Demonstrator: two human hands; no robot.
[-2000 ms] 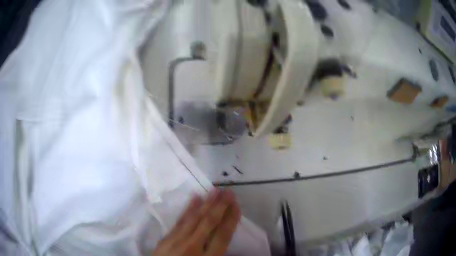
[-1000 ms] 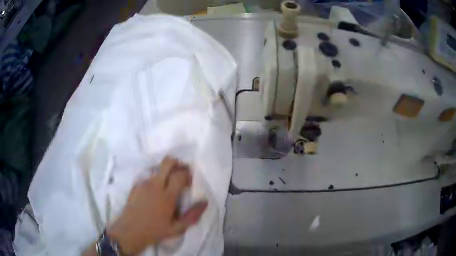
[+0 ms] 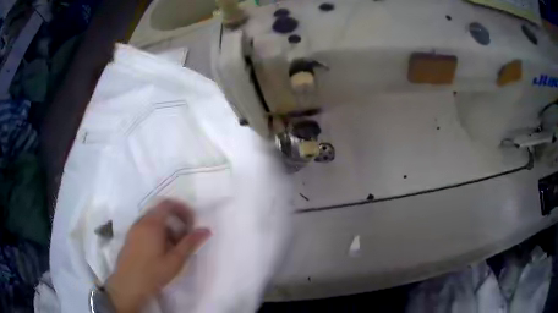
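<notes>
A white jacket piece [image 3: 245,183] with double rows of dark stitching lies over the left part of the machine bed, its right side blurred. My left hand [image 3: 153,244], with a metal watch at the wrist, is on the cloth with curled fingers and thumb gathered on it; the fingertips are partly hidden. A small dark pointed shape [image 3: 105,230] shows on the cloth left of the hand; I cannot tell what it is. The cream sewing machine head [image 3: 367,61] stands to the right; the cloth's edge covers part of its needle area. My right hand is not in view.
The painted machine bed [image 3: 379,165] reaches to the right, with a white scrap [image 3: 355,246] near its front. A white pile [image 3: 489,290] hangs below the table's right edge. Dark and blue-striped cloth [image 3: 18,140] lies at the far left. A cream tray [image 3: 183,15] is at the back.
The view has shifted to the right. The jacket has moved closer to the needle area and covers part of it. My left hand came from the seam edge onto the cloth and is more curled.
</notes>
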